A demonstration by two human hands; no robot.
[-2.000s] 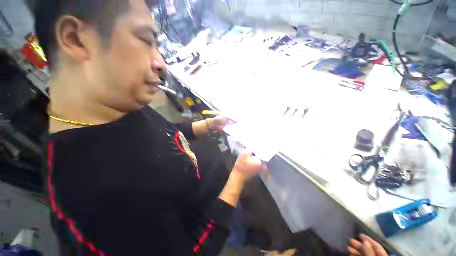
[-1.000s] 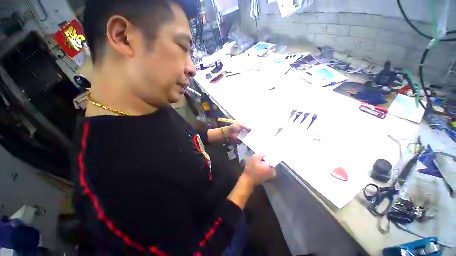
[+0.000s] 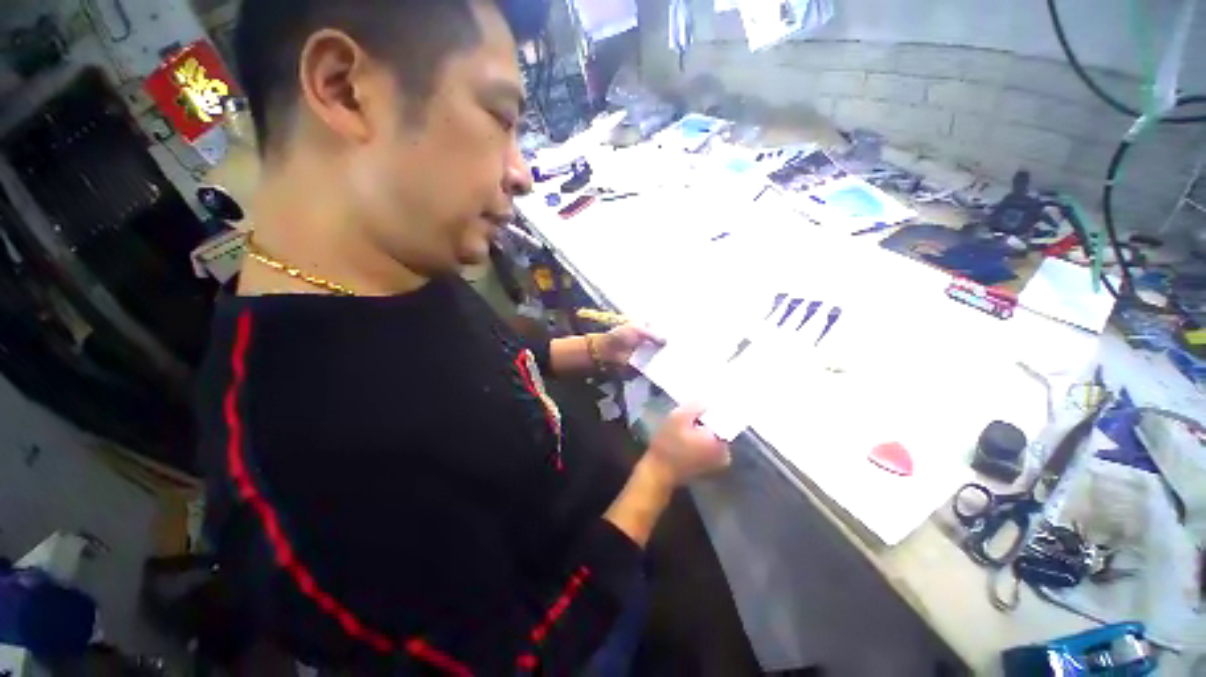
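Observation:
Neither of my hands is in the picture. Another person in a black top with red trim stands in front of me at the left and holds a white sheet (image 3: pixel 675 374) in both hands over the table edge. Several small dark narrow shapes (image 3: pixel 802 315) show on the overexposed white surface; I cannot tell if they are printed or loose pieces. A pink-red rounded piece (image 3: pixel 891 458) lies near the front corner of the white paper.
Large black-handled shears (image 3: pixel 1001 513), a dark round object (image 3: pixel 999 450), a bunch of dark metal items (image 3: pixel 1058 556) and a teal-blue dispenser-like block (image 3: pixel 1082 653) lie at the right. A red item (image 3: pixel 980 298) and dark cloth (image 3: pixel 946 250) lie further back.
Fingers seen at the bottom right two seconds ago are out of view. The view has shifted left, then settled. The pink-red piece now shows; the other person still holds the sheet.

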